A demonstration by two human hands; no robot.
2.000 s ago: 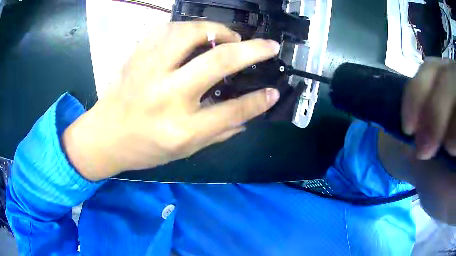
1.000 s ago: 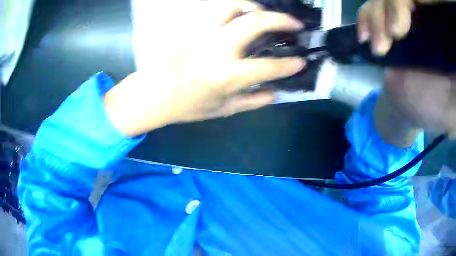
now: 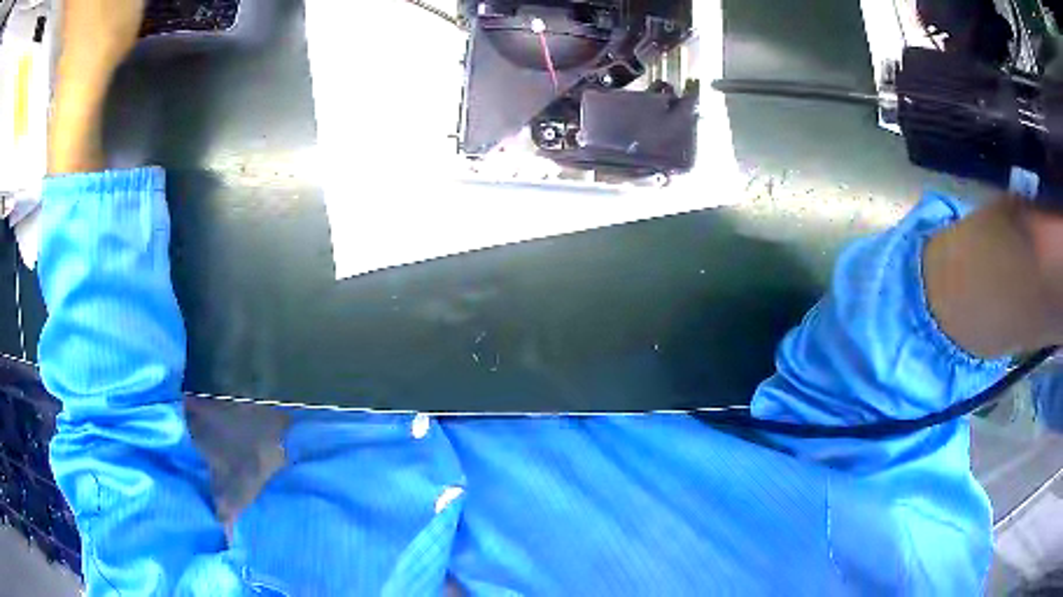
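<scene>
A black inner frame [image 3: 525,105] with a round moulding and a pinkish wire lies in a white housing [image 3: 560,182] at top centre. A black block-shaped module [image 3: 635,128] sits at its lower right. My left hand [image 3: 99,29] is at the upper left beside a dark tray of small pieces [image 3: 192,14]; its fingers are blurred and cut off, so its grip is unclear. The electric screwdriver [image 3: 973,123] is at the right, its thin bit pointing left, clear of the module. My right hand [image 3: 1041,251] is blurred and partly cut off at the right edge, against the screwdriver.
A white protective sheet [image 3: 396,227] lies under the housing on the dark worktop [image 3: 501,332]. Part of another housing on white shows at top right, behind the screwdriver. A black cord [image 3: 886,428] runs along the front edge by my right sleeve. A dark crate [image 3: 35,466] is at lower left.
My left hand has left the black parts and moved to the upper left. The screwdriver has drawn back right, off the module. The housing is now uncovered.
</scene>
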